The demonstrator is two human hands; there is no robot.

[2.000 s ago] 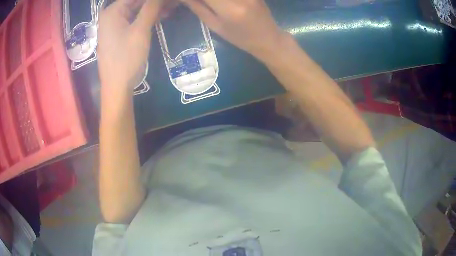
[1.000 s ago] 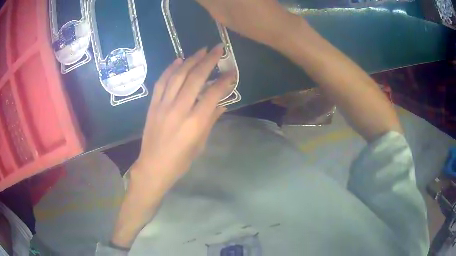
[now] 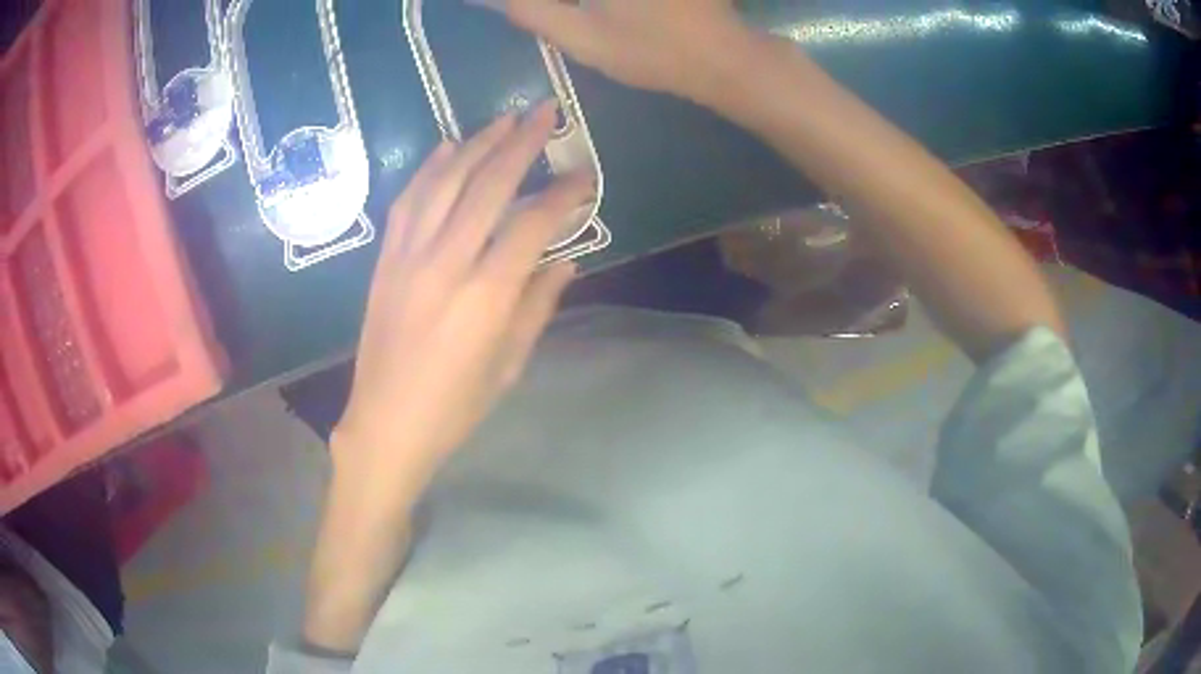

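A long white oval housing [image 3: 584, 155] lies on the dark-green surface, its top cut off by the frame edge. My left hand [image 3: 464, 244] lies over its round base with fingers spread and covers most of it. Whether the fingers grip it is unclear. My right hand [image 3: 619, 40] is at the top edge beside the housing's loop, partly cut off; what its fingertips hold cannot be seen. Two more housings lie to the left, one with a bright round base [image 3: 314, 191] and a blue patch, the other [image 3: 188, 125] farther left.
A salmon-pink ribbed crate [image 3: 178, 336] stands at the left edge. The dark-green surface [image 3: 817, 158] ends in a curved front edge. A shiny clear bag [image 3: 823, 283] is below that edge at right. Part of a person shows at the lower left.
Since two seconds ago my left hand has moved from the loops down onto the right housing's base. Since one second ago, the right and middle housings sit slightly farther left in view.
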